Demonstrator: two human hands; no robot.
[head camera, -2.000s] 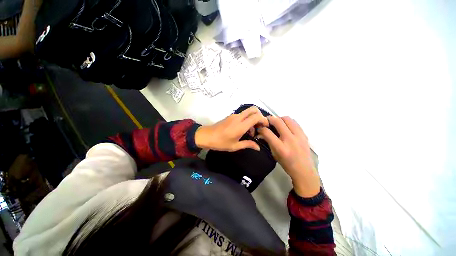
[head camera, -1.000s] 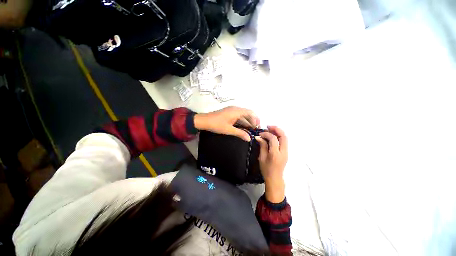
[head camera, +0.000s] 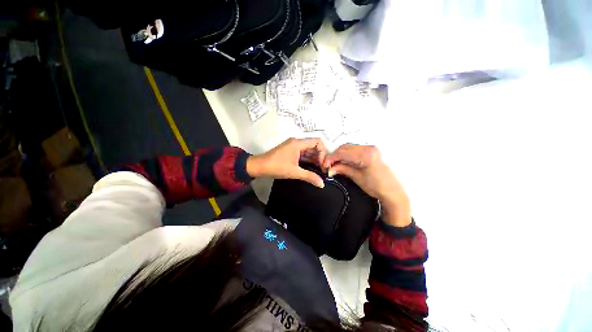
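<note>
A small black bag (head camera: 311, 217) stands at the table's near edge, against the grey apron. A curved zipper line runs along its upper side. My left hand (head camera: 289, 162) is at the bag's top left, with thumb and fingers pinching its top edge near the zipper. My right hand (head camera: 369, 170) pinches the same spot from the right, fingertips nearly touching the left ones. What exactly the fingertips hold is hidden. The white logo is mostly hidden at the bag's lower left.
Stacked black bags (head camera: 221, 39) with metal pullers lie at the upper left. Small white printed packets (head camera: 311, 94) lie in a pile on the white table (head camera: 480, 194) beyond my hands. White sheets (head camera: 454, 39) lie at the back. A dark floor with yellow lines is left.
The bag has turned between my hands, so its zipper line now curves to the right. My right hand has shifted right and up. The view has moved, bringing more packets into sight.
</note>
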